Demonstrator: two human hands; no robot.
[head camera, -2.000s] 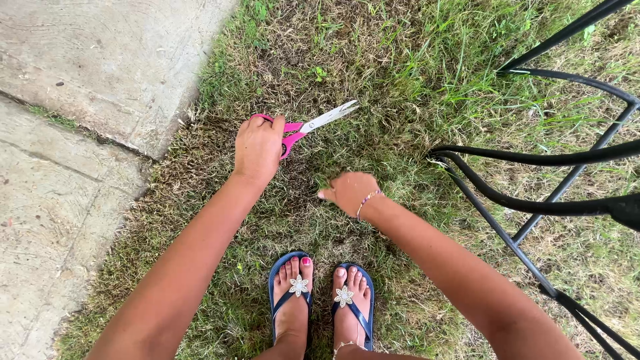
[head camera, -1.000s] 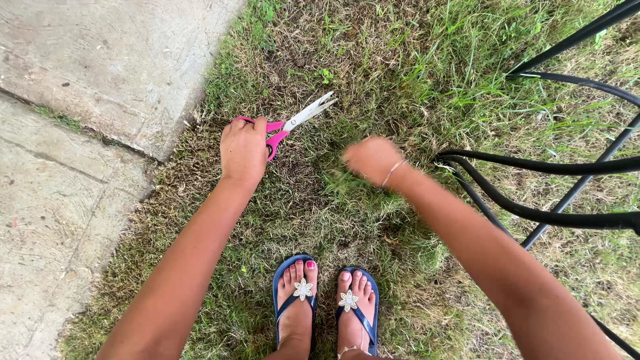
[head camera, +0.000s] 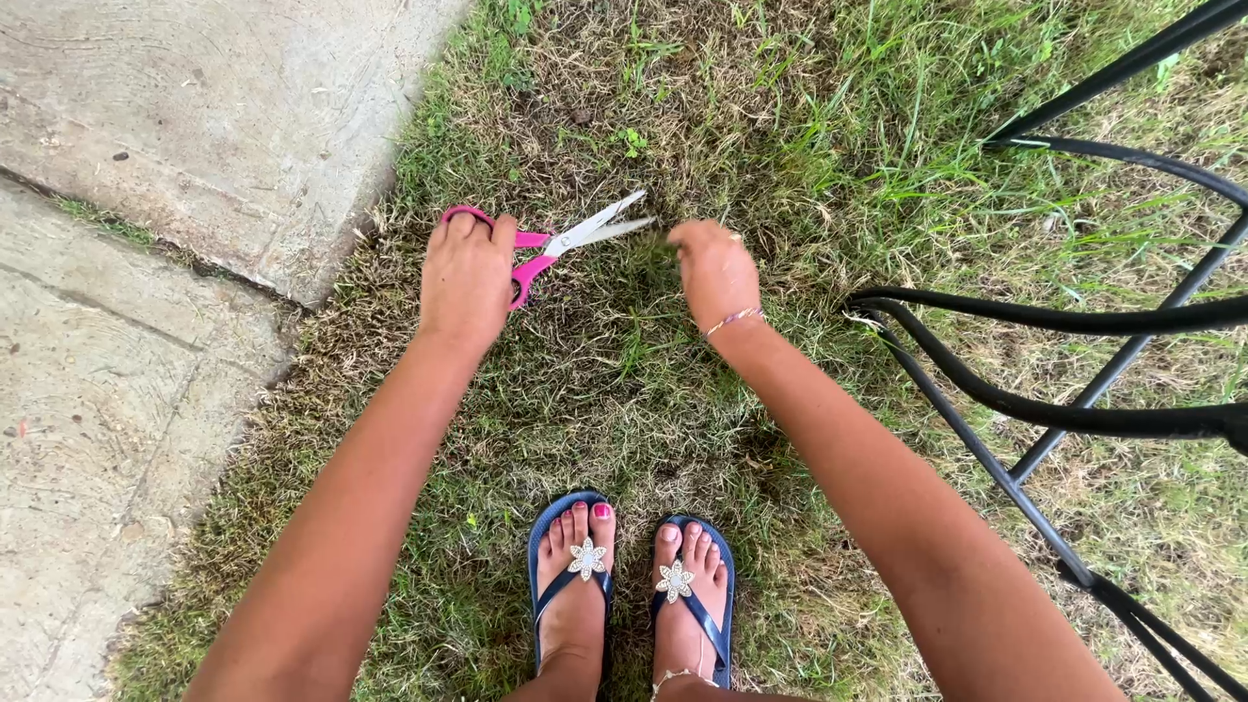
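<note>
My left hand grips the pink handles of a pair of scissors, whose metal blades stand slightly apart and point up and right over the grass. Just right of the blade tips is my right hand, fingers curled and partly blurred, with a bead bracelet at the wrist. Whether it holds any grass between the fingertips cannot be told. Short, partly dry grass lies under both hands.
Concrete slabs border the grass at the left. A black metal frame with bent legs stands on the right. My feet, in blue flip-flops with flower ornaments, are at the bottom. Longer green grass grows at the upper right.
My right hand has moved left and up from its place one second ago, now close to the blade tips. The scissors stay in my left hand.
</note>
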